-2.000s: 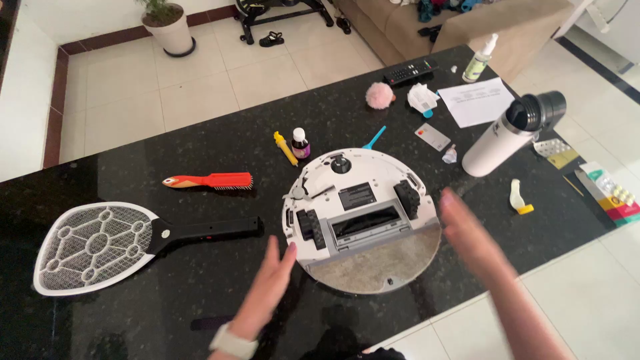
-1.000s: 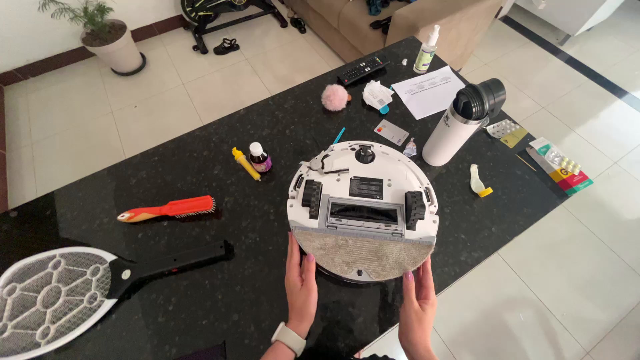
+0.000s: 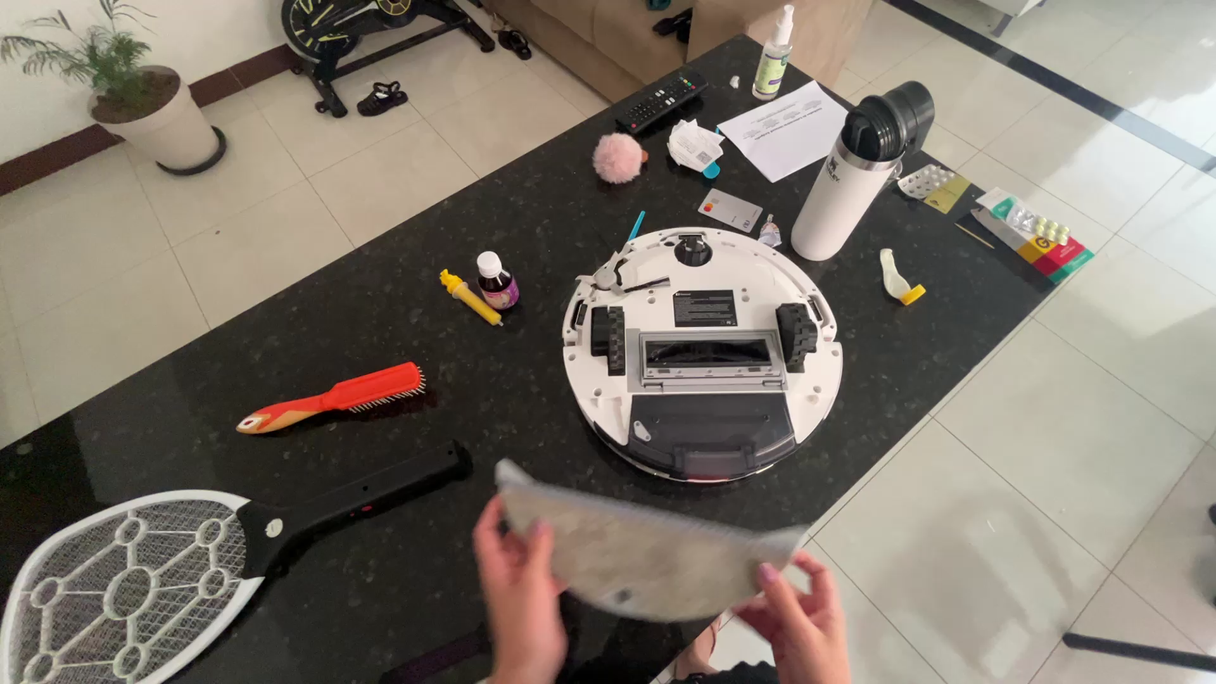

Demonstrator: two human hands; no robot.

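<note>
A grey, half-moon mop cloth (image 3: 655, 556) is held up between my two hands, above the table's near edge. My left hand (image 3: 522, 579) pinches its left end and my right hand (image 3: 798, 603) grips its right end. Just beyond it, a white robot vacuum cleaner (image 3: 750, 275) lies upside down on the black stone table, its wheels and brush opening facing up. A dark plastic plate (image 3: 712, 427) shows on its near part. The cloth and the vacuum are apart.
Left lie an electric fly swatter (image 3: 133, 589) and a red hairbrush (image 3: 370, 388). Beyond are a yellow syringe (image 3: 470, 296), a small bottle (image 3: 497, 280), a pink pompom (image 3: 618, 158), a bank card (image 3: 730, 209) and a white insulated bottle (image 3: 836, 199). Blister packs (image 3: 1035, 228) lie right.
One second ago both hands were at the vacuum's near rim, with the cloth on its underside. Now the cloth is off it and in my hands, nearer to me, and the dark plate is exposed.
</note>
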